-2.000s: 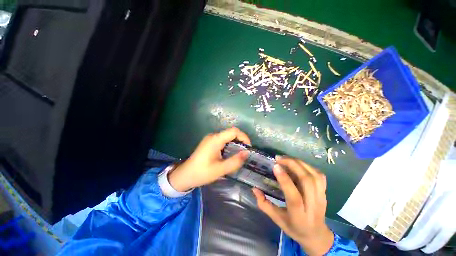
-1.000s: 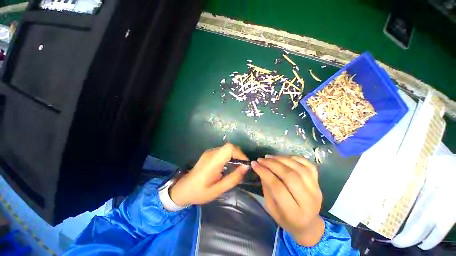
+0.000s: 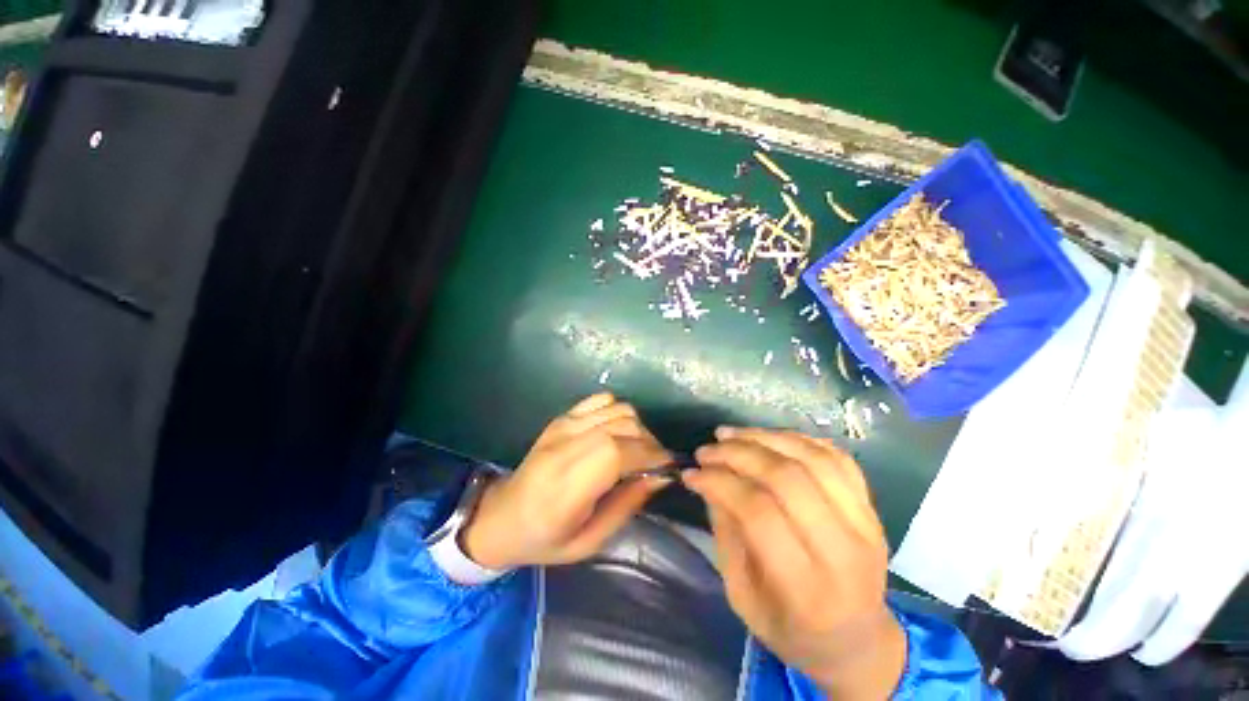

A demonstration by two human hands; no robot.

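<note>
A thin dark phone middle frame (image 3: 663, 471), seen edge-on, is held between my two hands over my lap at the front edge of the green mat. My left hand (image 3: 573, 482) grips its left part, fingers curled over it. My right hand (image 3: 799, 527) touches its right end with thumb and fingertips; the hands hide most of it. A loose pile of small white, tan and dark strips (image 3: 692, 236) lies on the mat beyond my hands. A blue bin (image 3: 1030, 290) filled with tan slivers (image 3: 915, 288) stands at the right.
Large black stacked trays (image 3: 123, 192) fill the left side. White sticker sheets (image 3: 1116, 452) with rows of tan pieces lie right of the bin, with curling blank liner (image 3: 1189, 520) beyond. A worn cream strip (image 3: 767, 121) edges the mat. A dark phone-like unit (image 3: 1041, 66) lies on the far ledge.
The frame was first seen with its flat face up, then turned edge-on, and my hands closed together around it. The view has shifted, so the bin and pile appear further left.
</note>
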